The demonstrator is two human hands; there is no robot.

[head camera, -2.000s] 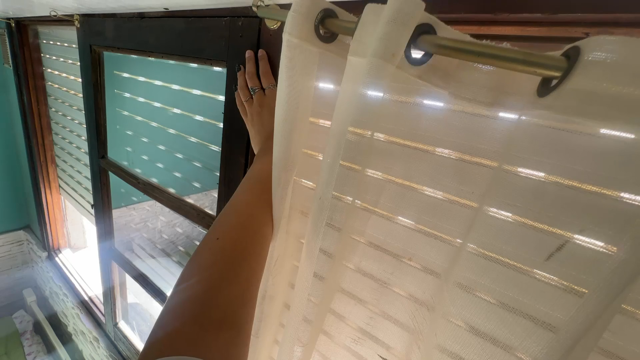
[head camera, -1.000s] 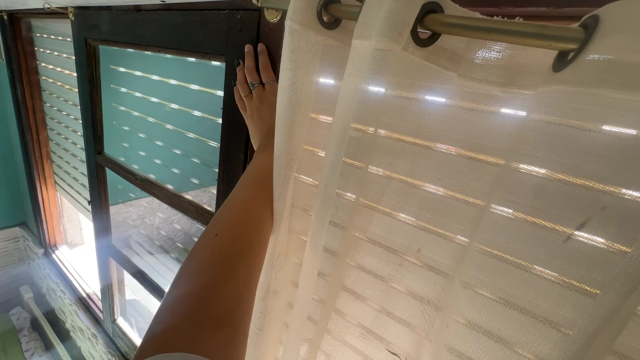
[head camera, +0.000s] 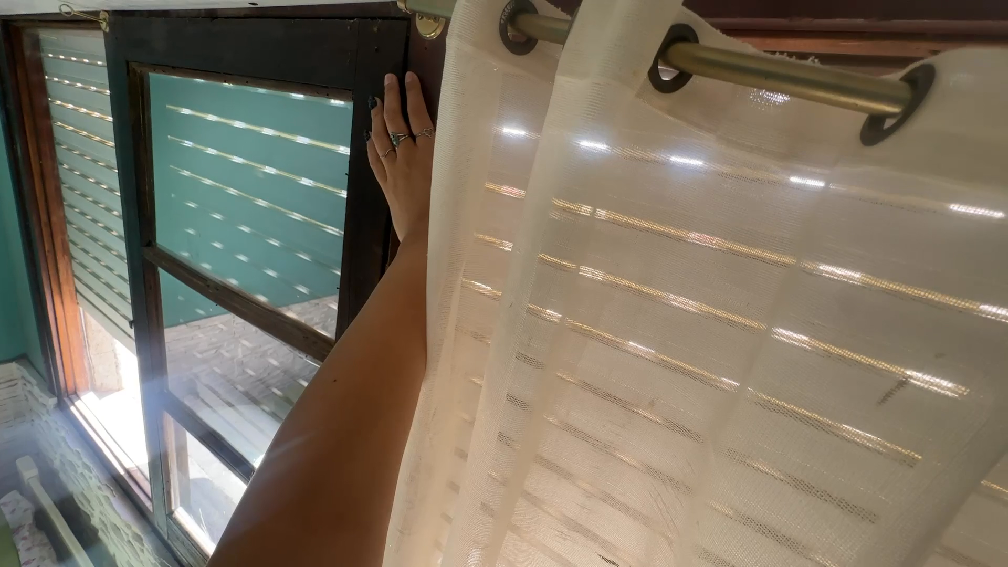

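Observation:
Flat against the dark wooden stile of the window sash (head camera: pixel 368 197) rests my left hand (head camera: pixel 403 146), its back towards me, fingers spread upward, rings on several of them. The thumb side is hidden behind a sheer cream curtain (head camera: pixel 661 339), whose edge lies along my wrist and forearm. My left hand holds nothing. The curtain hangs by dark eyelets from a brass-coloured rod (head camera: pixel 787 79). Glass panes (head camera: pixel 252 189) in the sash show a teal reflection and bright slat lines. My right hand is out of view.
Left of the sash, a partly lowered roller shutter (head camera: pixel 88 173) stands behind a reddish wooden frame (head camera: pixel 59 236), with bright light below it. A small brass hook (head camera: pixel 83 14) is at the top left. A pale rail (head camera: pixel 51 504) and a textured white surface lie at the lower left.

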